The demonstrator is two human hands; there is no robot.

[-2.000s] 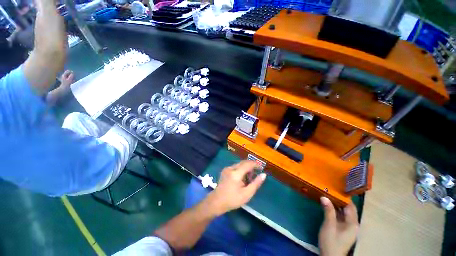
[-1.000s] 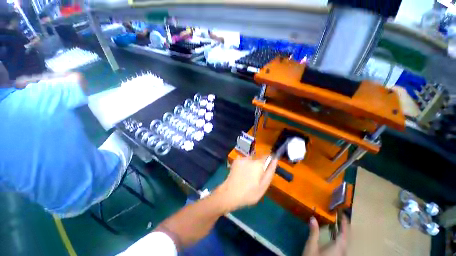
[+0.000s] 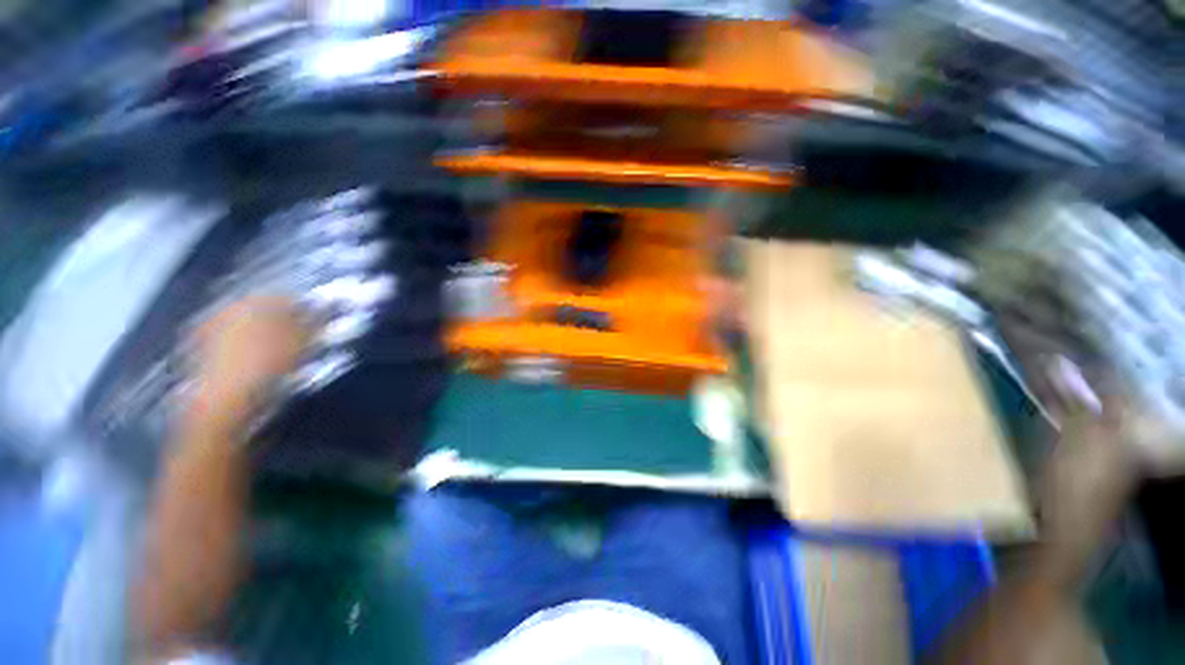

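Observation:
The frame is strongly blurred. The orange press (image 3: 611, 344) stands on the green bench top in the upper middle. Its black fixture (image 3: 594, 247) shows no part in it that I can make out. My left hand (image 3: 247, 340) is at the far left, over the rows of ring parts (image 3: 341, 279) on the black mat; its fingers are too blurred to read. My right hand (image 3: 1085, 409) is at the far right, beyond the cardboard sheet, with a pale blurred shape at its fingers. I cannot tell whether it holds anything.
The cardboard sheet (image 3: 884, 390) lies right of the press, with blurred parts (image 3: 916, 279) at its far end. A blue crate (image 3: 949, 572) is below it. Blurred pale rows (image 3: 1131, 286) show at far right. A white sheet (image 3: 98, 305) lies far left.
The view has swung right and down. My left hand has left the press for the mat, and my right hand has moved from the press base to the far right. The white part is no longer visible in the fixture.

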